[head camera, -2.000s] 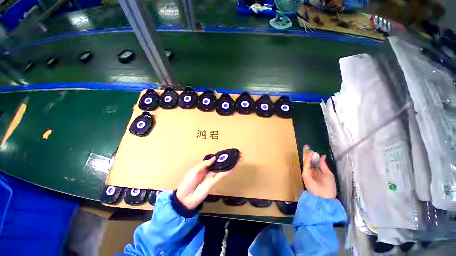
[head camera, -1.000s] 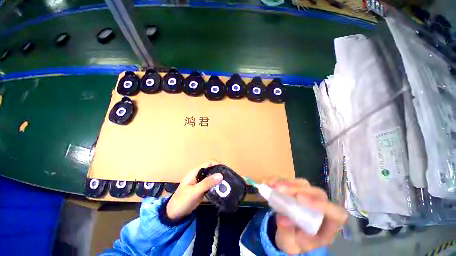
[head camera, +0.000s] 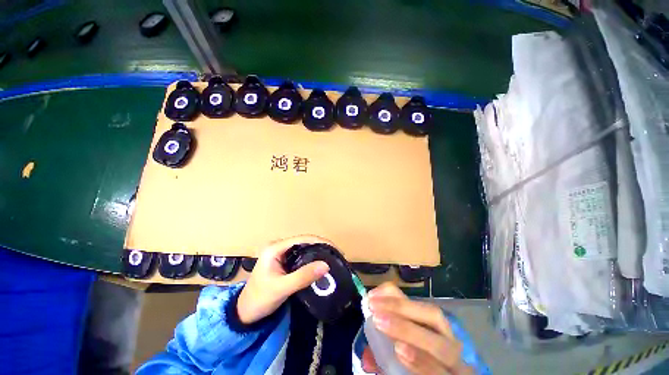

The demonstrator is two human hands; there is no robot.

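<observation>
My left hand (head camera: 273, 287) holds a black rounded housing (head camera: 328, 302) with a white ring at its centre, thumb on its face, just past the near edge of the cardboard. My right hand (head camera: 411, 331) grips a white translucent bottle (head camera: 380, 344) with a thin green tip. The tip is at the right edge of the housing; whether it touches cannot be told. The tan cardboard (head camera: 293, 209) lies behind the hands. A row of finished units (head camera: 319, 113) lies along its far edge, and one more unit (head camera: 172, 146) lies below the row's left end.
Near-edge units (head camera: 176, 265) are partly hidden under the cardboard's near edge. A film-wrapped tray stack (head camera: 546, 161) stands at right, with a strap across it. A metal post (head camera: 192, 35) rises behind the cardboard. Black parts lie on the green belt (head camera: 293, 36). A blue bin (head camera: 44, 315) is at left.
My left hand has drawn the housing nearer to me. My right hand has raised the bottle from a low hold and brought its green tip to the housing's edge. The view has tilted down.
</observation>
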